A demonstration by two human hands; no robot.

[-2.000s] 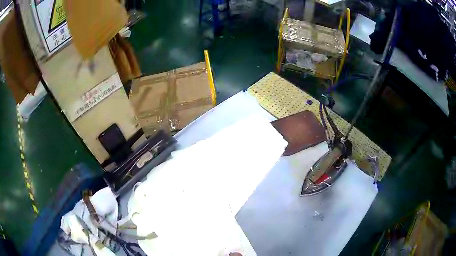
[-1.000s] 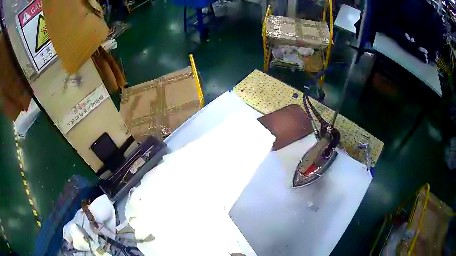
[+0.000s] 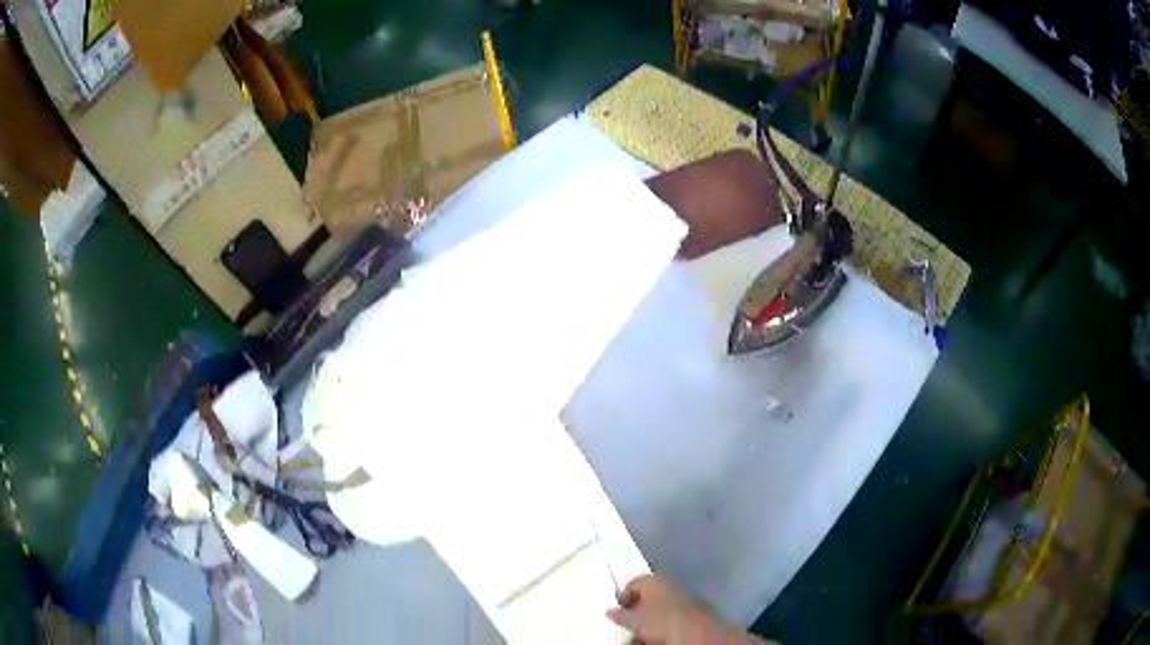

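A large cream-white fabric panel stack lies across the table, overexposed, so its layers are hard to tell. Near its lower end a thin straight raised edge or fold shows. My right hand comes in at the bottom edge, partly cut off, with curled fingers pinching the panel's lower right edge. My left hand is not in view. Black-handled scissors lie left of the panels, among white pieces and narrow grey-brown strips.
A steam iron sits on the right of the pale table cover, near a brown-red pad. A dark tray and a phone are at the upper left. A cart with cardboard stands lower right.
The view has tilted down, so the table things sit higher in the picture. My right hand now shows clearly at the bottom. The scissors and the panel's lower end have come into fuller view.
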